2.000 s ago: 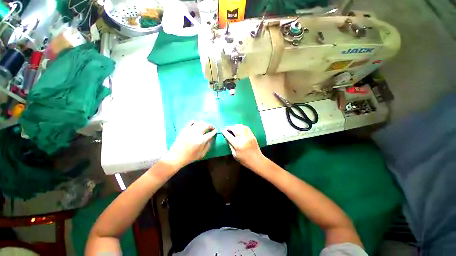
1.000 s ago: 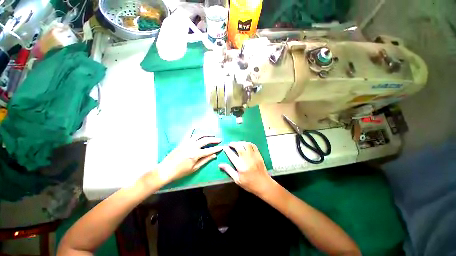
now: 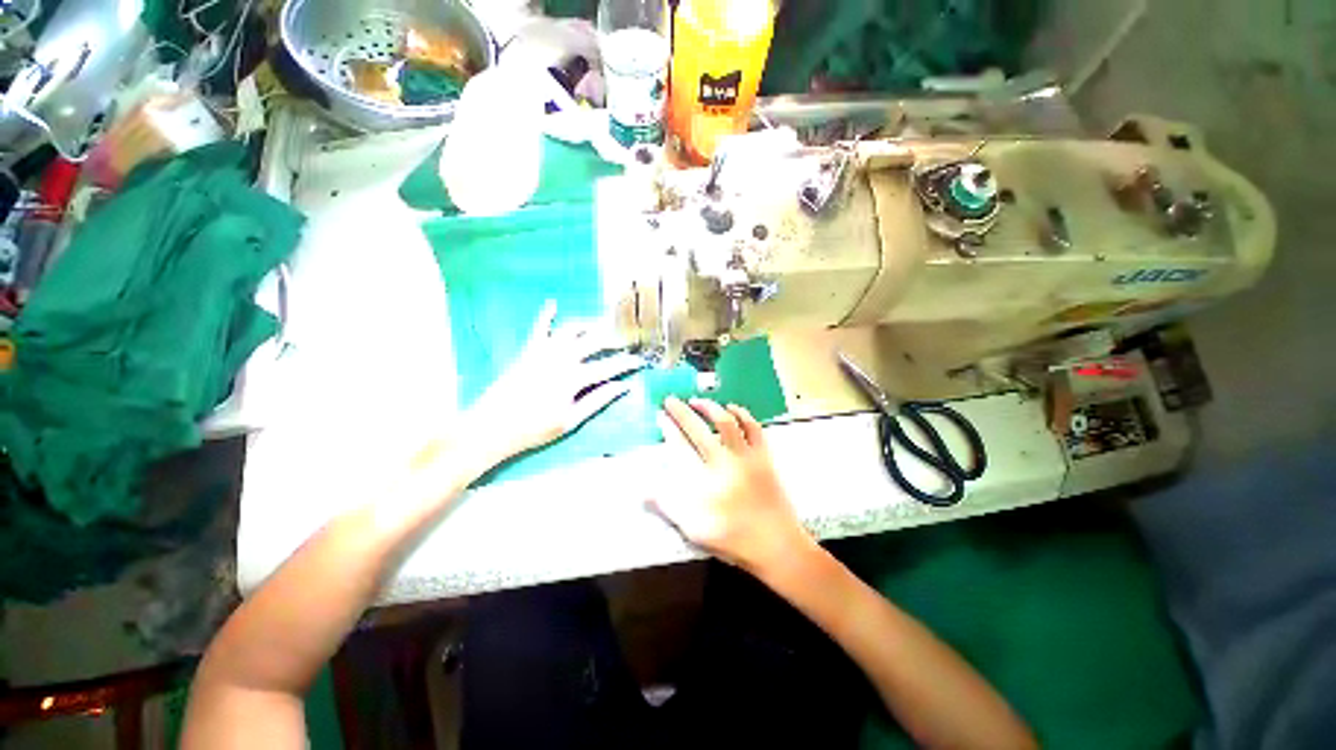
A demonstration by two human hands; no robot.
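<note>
The green fabric panel lies flat on the white table, passing under the left end of the cream sewing machine. My left hand lies on the panel, left of the presser foot and needle area, with fingers spread. My right hand is just below the needle area, its fingertips on the panel's near edge and its palm over the bare table. Both hands press the cloth down from above. The needle tip and the stitch line cannot be made out.
Black-handled scissors lie right of the panel. A small accessory tray sits at the table's right end. A green pile is at left, another below right. A colander, a white bottle and an orange bottle stand behind.
The panel has moved away from me, and its near edge is now close to the needle. Both hands went forward with it, from pinching at the front edge to lying on the cloth.
</note>
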